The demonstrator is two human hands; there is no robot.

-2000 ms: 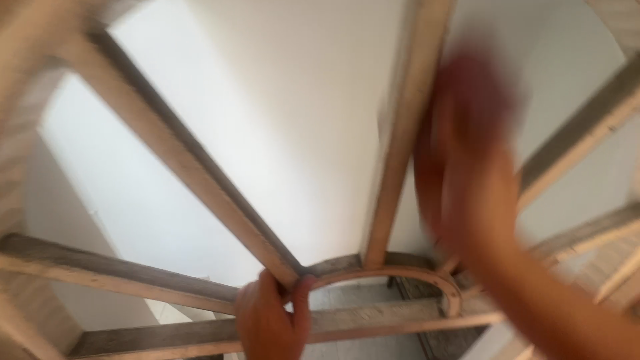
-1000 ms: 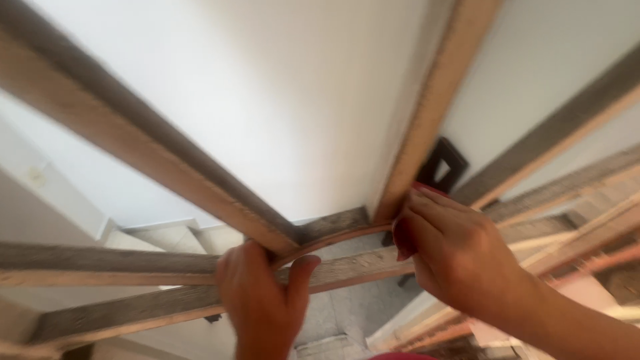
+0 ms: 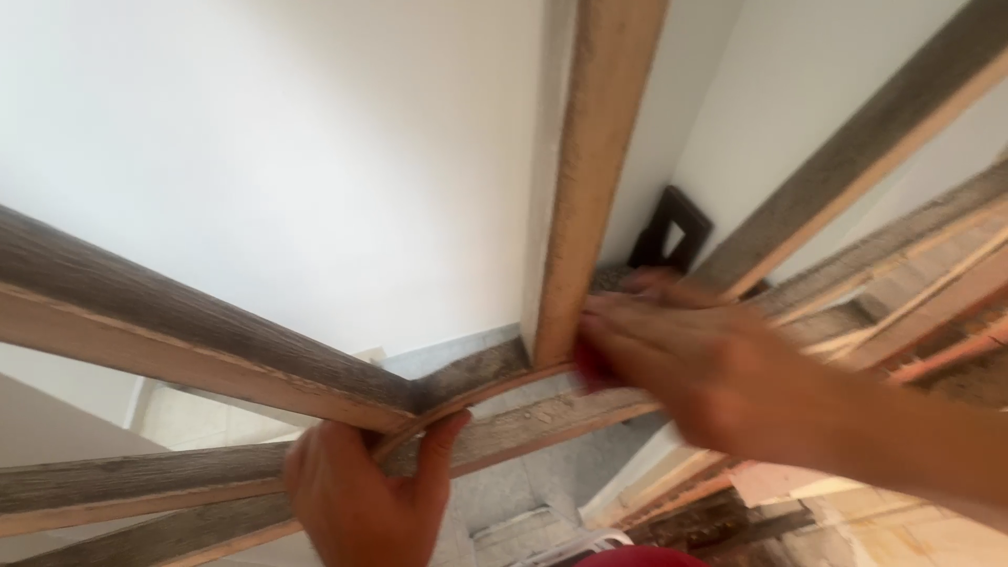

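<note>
A wooden fan-shaped frame, with bars (image 3: 602,181) spreading from a small curved wooden piece (image 3: 472,378), fills the view. My left hand (image 3: 370,488) grips the curved piece near its left end, thumb against its inner edge, just below the left slanting bar (image 3: 197,331). Beside the foot of the upright bar, my right hand (image 3: 677,346) is blurred and presses a red pad or cloth (image 3: 594,366) against the wood. The pad's exact kind cannot be told. A straight bottom rail (image 3: 551,417) runs behind the curve, with dust or crumbs on it.
Beyond the frame stand a white wall (image 3: 315,173) and a dark wooden piece of furniture (image 3: 673,228). Grey floor tiles (image 3: 512,488) lie far below. Brick and rough boards (image 3: 945,339) are at the right. Something red (image 3: 642,557) and a white plastic object (image 3: 567,547) show at the bottom edge.
My right hand has come down from beside the upper part of the upright bar to its foot. My left hand stays on the curved piece. The view has moved closer.
</note>
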